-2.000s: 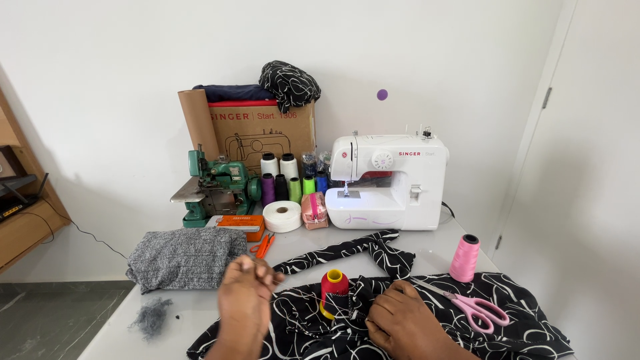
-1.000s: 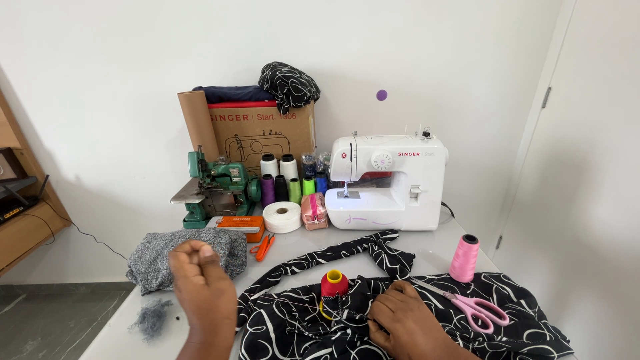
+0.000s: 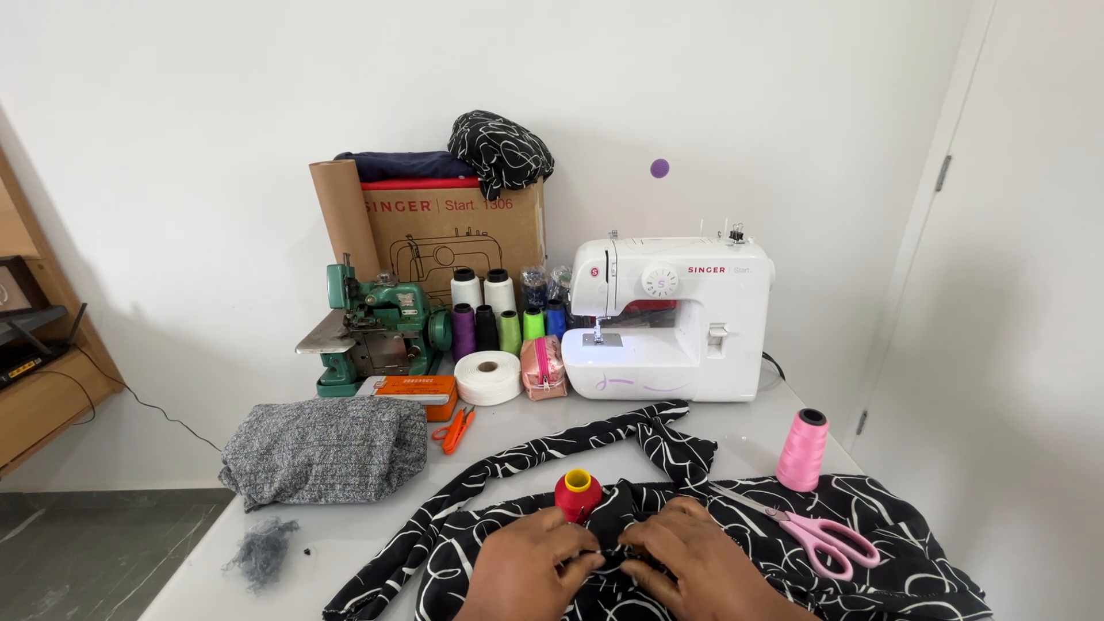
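Black fabric with white curved lines (image 3: 914, 535) lies bunched along the near part of the table. My left hand (image 3: 535, 565) and my right hand (image 3: 690, 561) face each other over it, both pinching its folds between fingers and thumb. Just beyond my left hand stands a red thread spool with a yellow core (image 3: 578, 494). Pink-handled scissors (image 3: 802, 526) rest on the cloth right of my right hand. A long strip of the same print (image 3: 517, 457) curves from the near left up toward the sewing machine. Whether a needle is between my fingers cannot be seen.
Behind are a white Singer sewing machine (image 3: 673, 319), a green overlock machine (image 3: 379, 319), several thread cones (image 3: 466, 328) and a cardboard box (image 3: 517, 233). Grey folded fabric (image 3: 328, 448), orange thread snips (image 3: 454, 429) and grey fluff (image 3: 263, 552) lie left. A pink thread cone (image 3: 802, 453) stands right.
My left hand was raised over the left side, away from the cloth; it has come down and right to the fabric beside my right hand. My right hand stays at the fabric.
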